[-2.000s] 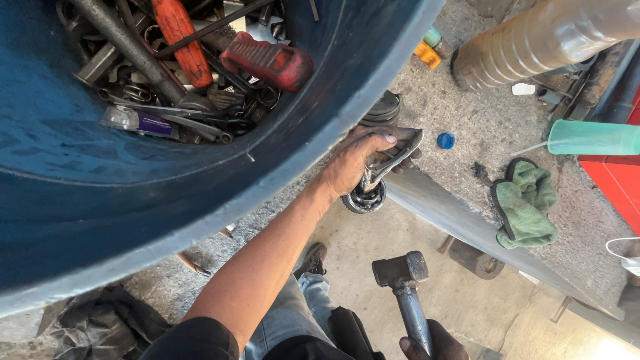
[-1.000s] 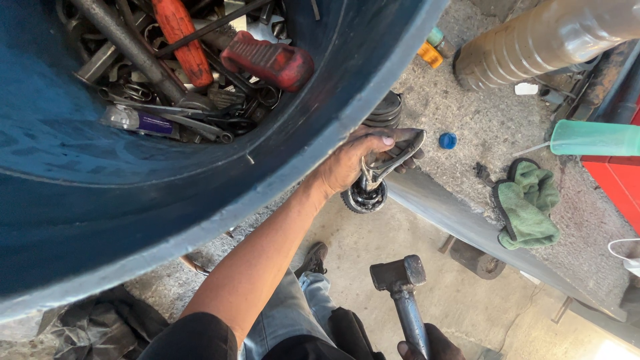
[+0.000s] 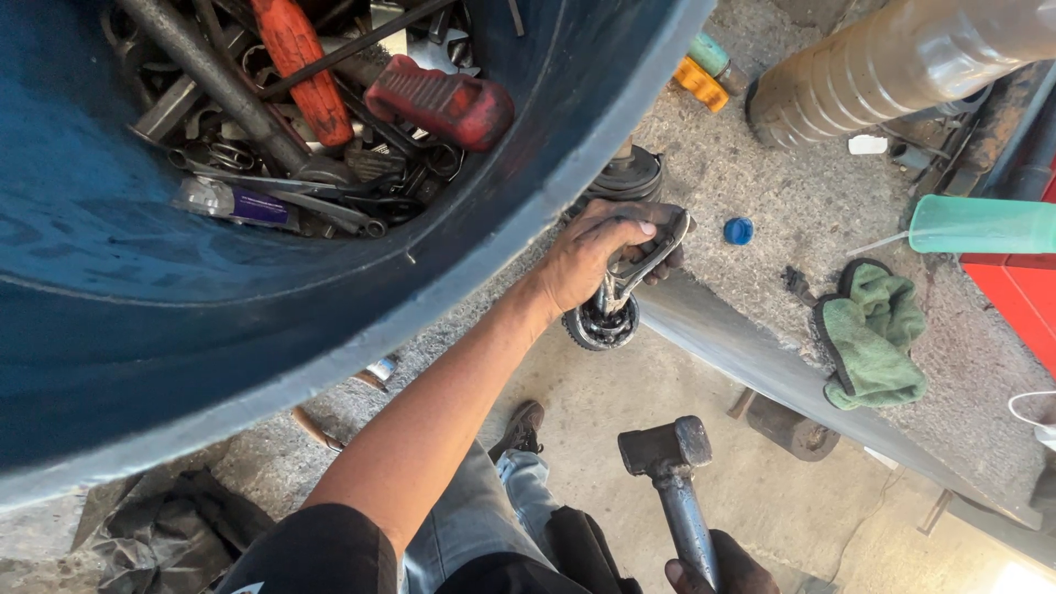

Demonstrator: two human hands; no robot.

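My left hand [image 3: 590,247] grips a bent metal tool [image 3: 672,243], perhaps pliers, at the edge of the concrete bench. Just below the fingers, a greasy round toothed joint [image 3: 605,326] juts out past that edge; the tool's lower end meets it. Behind the hand is a ribbed black rubber boot [image 3: 631,177]. Low in the view, my right hand [image 3: 726,565] is closed around the handle of a hammer [image 3: 681,487], whose head is up and apart from the joint. Part of the right hand is cut off by the frame.
A big blue plastic container [image 3: 330,355] of hand tools fills the upper left. On the concrete bench [image 3: 775,198] lie a blue cap [image 3: 738,231], a green cloth [image 3: 874,338] and an orange plastic piece [image 3: 701,82]. A ribbed plastic bottle [image 3: 866,78] and a green translucent container [image 3: 982,224] are beyond.
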